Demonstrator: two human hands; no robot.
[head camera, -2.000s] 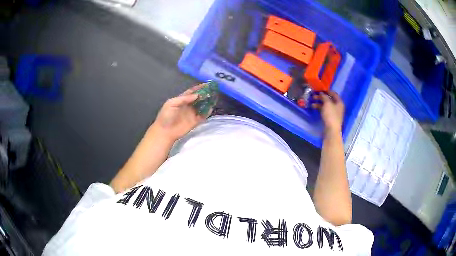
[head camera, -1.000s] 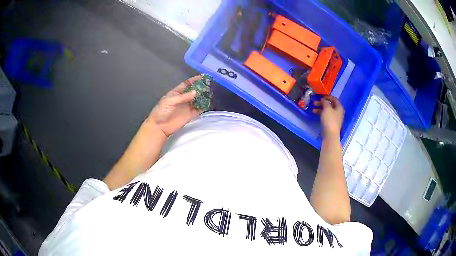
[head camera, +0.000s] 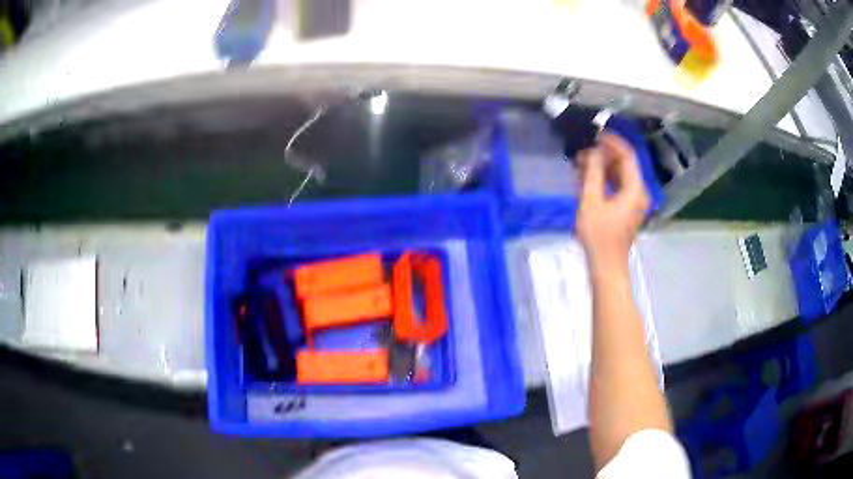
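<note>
A large blue tote (head camera: 220, 327) stands on the bench at centre left. It holds several orange frames (head camera: 344, 366), an upright orange ring-shaped frame (head camera: 420, 297), dark long pieces (head camera: 267, 323) at its left side and small blurred parts near its lower right. My right hand (head camera: 610, 201) is over a second blue tote (head camera: 535, 213) at the back right, close to blurred black items (head camera: 578, 126). Its fingers are curled with a gap between them, and nothing shows held. My left hand is out of the picture.
A green conveyor belt (head camera: 393, 150) runs behind the big tote, under a white shelf (head camera: 486, 42). A white compartment tray (head camera: 562, 346) lies under my right forearm. A white sheet-like item (head camera: 61, 303) is at the left. A grey pole (head camera: 762, 122) slants across the right.
The view has turned up towards the belt and shelf. My right hand has left the big tote for the second one. My left hand with the green boards has gone out of view.
</note>
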